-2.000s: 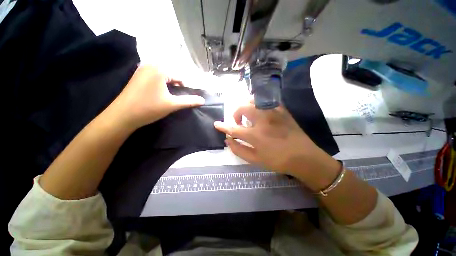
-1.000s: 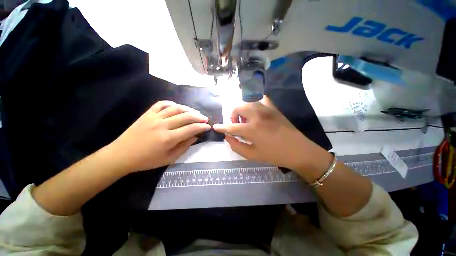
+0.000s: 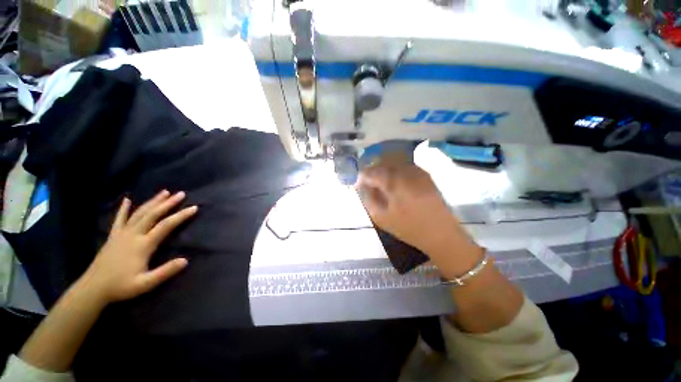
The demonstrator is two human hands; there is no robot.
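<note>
The large black garment panel [image 3: 216, 175] lies left of the needle and hangs over the table's front edge. My left hand [image 3: 149, 246] lies flat on it with fingers spread, holding nothing. My right hand [image 3: 403, 198] is bent beside the small grey-blue block [image 3: 347, 168], just right of the needle area [image 3: 317, 155]; whether its fingers pinch anything cannot be seen. A black fabric strip [image 3: 401, 254] shows under my right hand and reaches toward the ruler tape. The presser foot area is washed out by the lamp.
The white JACK machine head [image 3: 448, 97] spans the top. Right of my right hand are a small dark tool [image 3: 552, 197], a black and light-blue item [image 3: 472, 154] and a white paper slip [image 3: 550, 262]. A ruler tape [image 3: 336, 281] runs along the front. Scissors [image 3: 635, 260] are at the right end.
My left hand has moved left, away from the needle, and opened flat on the cloth. The panel has shifted left, clear of my right hand. The view has tilted up, showing more of the machine.
</note>
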